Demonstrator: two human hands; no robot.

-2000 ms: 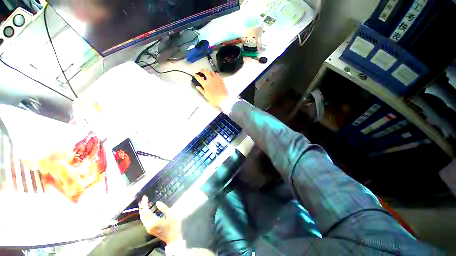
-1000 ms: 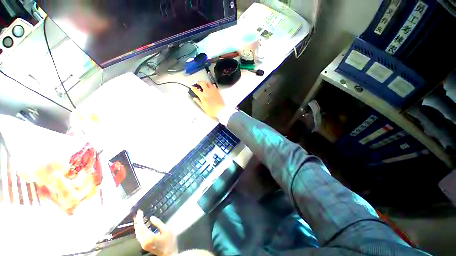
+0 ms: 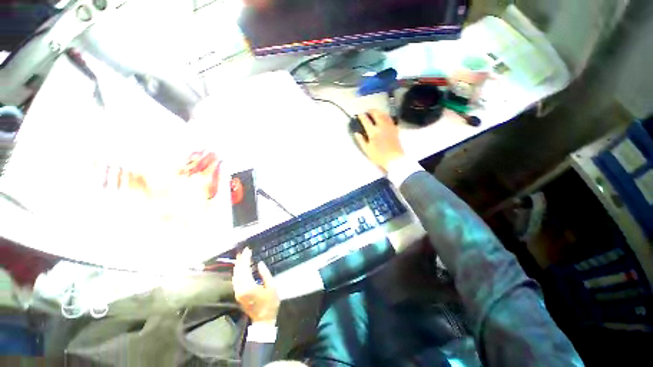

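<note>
My right hand [image 3: 381,140] rests over a small black mouse [image 3: 357,127], whose thin cable runs up and left. My left hand [image 3: 256,292] is at the left end of the black keyboard [image 3: 322,229], thumb and fingers apart, with the fingertips at its edge. A plain black pad [image 3: 357,262] lies in front of the keyboard. A black phone [image 3: 244,198] with a red picture lies left of the keyboard, and a thin black cable runs from beside it to the keyboard.
A dark monitor [image 3: 358,21] stands behind. A black cup [image 3: 422,104], blue object [image 3: 377,82] and pale mug [image 3: 465,89] are right of the mouse. A red-orange patch [image 3: 202,166] is left of the phone. Blue binders [image 3: 630,168] are far right; bags [image 3: 129,326] lie lower left.
The view has turned left, so the desk things sit further right and the bags at lower left show. My right hand stays on the mouse and my left hand stays at the keyboard's left end.
</note>
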